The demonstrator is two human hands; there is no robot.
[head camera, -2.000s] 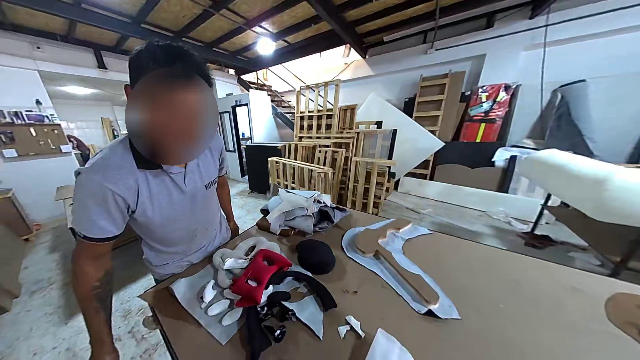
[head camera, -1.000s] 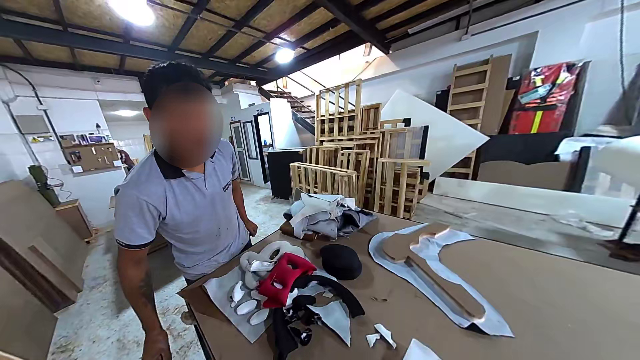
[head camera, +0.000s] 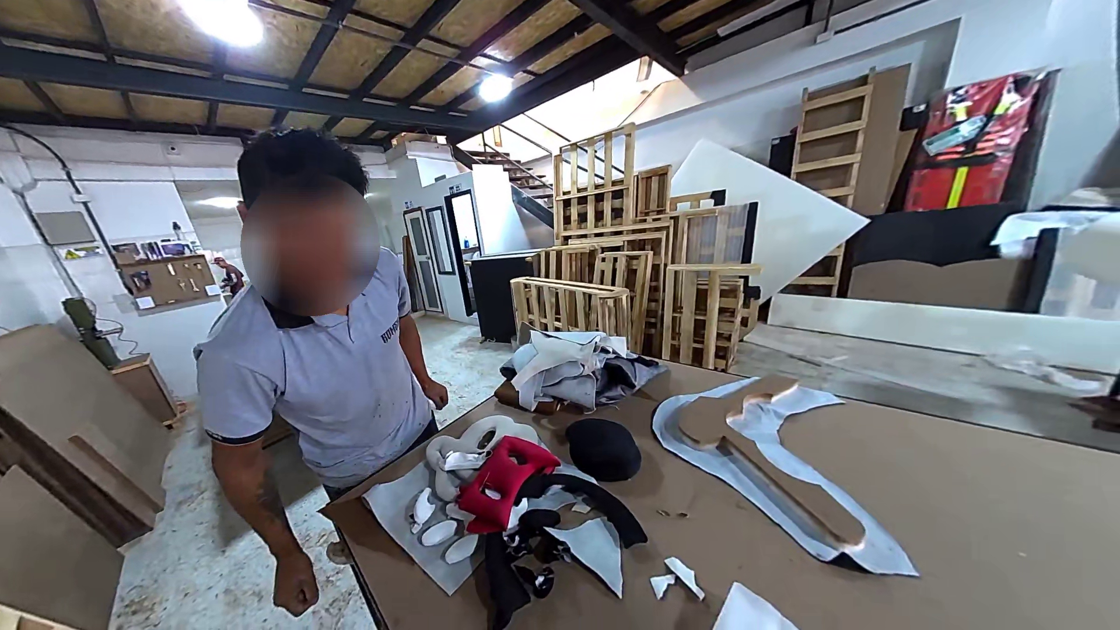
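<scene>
Neither my left hand nor my right hand shows in the head view. On the brown-topped work table before me lies a curved wooden or board piece on a light grey fabric piece. Left of it sits a round black padded piece. A red padded piece with holes rests among white oval pieces, a pale looped piece and a curved black padded strip. Small white scraps lie near the front edge. A heap of grey fabric is at the table's far edge.
A person in a grey polo shirt stands at the table's left side, one fist low beside its edge. Behind the table stand slatted wooden frames and a white panel. Brown boards lean at the far left.
The view has swung left and tilted up somewhat. The other person's lowered hand now shows beside the table. The pieces on the table lie as before.
</scene>
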